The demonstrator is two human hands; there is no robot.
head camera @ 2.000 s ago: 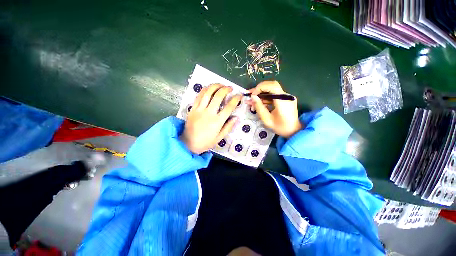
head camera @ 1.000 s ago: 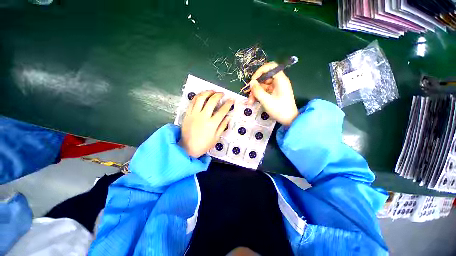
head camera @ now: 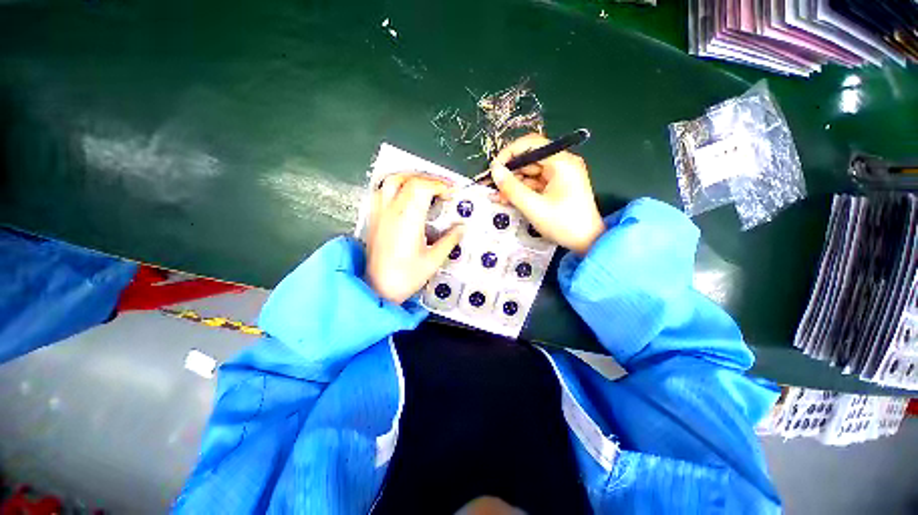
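Note:
A white panel (head camera: 490,281) with rows of round black units lies tilted on the green bench in front of me. My left hand (head camera: 405,233) rests flat on the panel's left part and covers some units. My right hand (head camera: 552,193) holds dark, pen-like tweezers (head camera: 545,150) over the panel's top edge. The tweezers' tip is near the panel edge; whether it grips a piece is too small to tell. A tangled pile of thin gold-brown leaded components (head camera: 508,108) lies just beyond my right hand.
A clear zip bag (head camera: 740,156) with a white label lies at right. Stacked panels (head camera: 757,35) stand at the top right, and an upright row of panels (head camera: 856,287) at far right. A blue sleeve (head camera: 55,292) of another person shows at left.
My right hand moved from over the panel to the component pile, then slightly back towards the panel's top edge. My left hand's fingers have drawn back left, uncovering a unit.

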